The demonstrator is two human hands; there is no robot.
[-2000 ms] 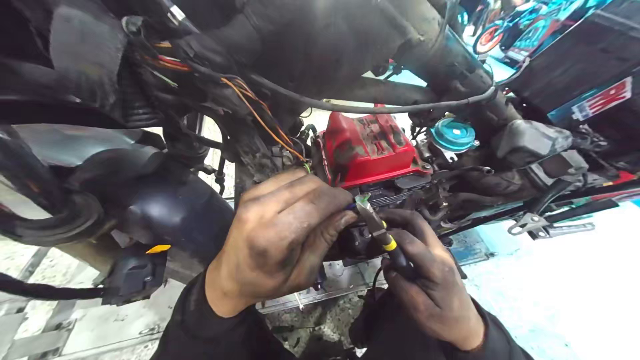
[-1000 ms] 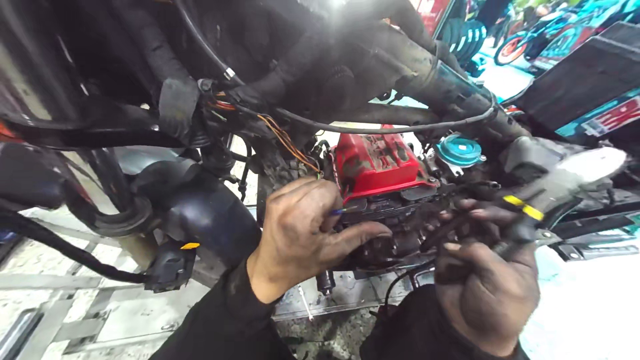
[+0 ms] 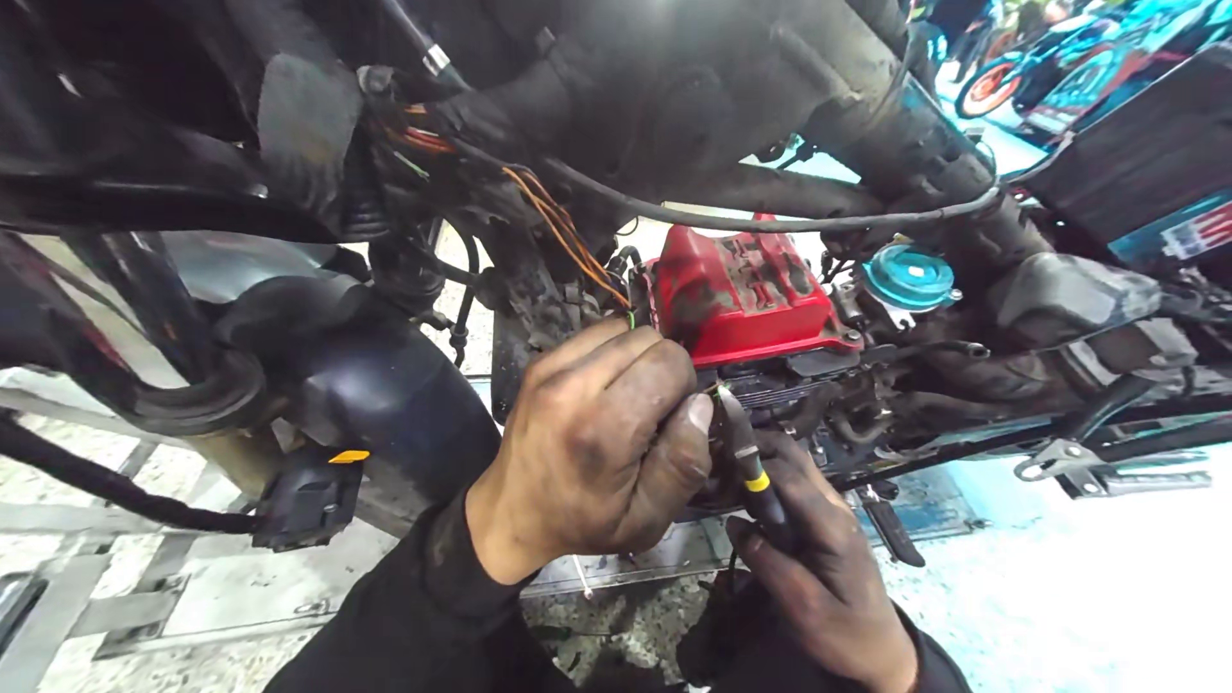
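Note:
My left hand [image 3: 602,443], with dirt on its fingers, pinches the end of a thin wire just below the red engine cover [image 3: 741,298]. Orange wires [image 3: 568,236] run down the motorcycle frame toward it, and a bit of green wire shows above the knuckles. My right hand [image 3: 828,568] grips pliers [image 3: 756,472] with dark handles and a yellow band. Their jaws point up, close beside the left thumb, at a small wire tip. How far the jaws are apart cannot be made out.
A blue round cap [image 3: 911,276] sits right of the cover. A black cable [image 3: 674,214] crosses above it. At lower left are the front fender [image 3: 375,375] and a black part with an orange reflector [image 3: 313,496]. Other motorcycles [image 3: 1049,82] stand at the upper right.
A second ago the pliers were out to the right, tilted away from the left hand. My right hand has brought them back left, beside the left thumb. The left hand stays closed near the cover.

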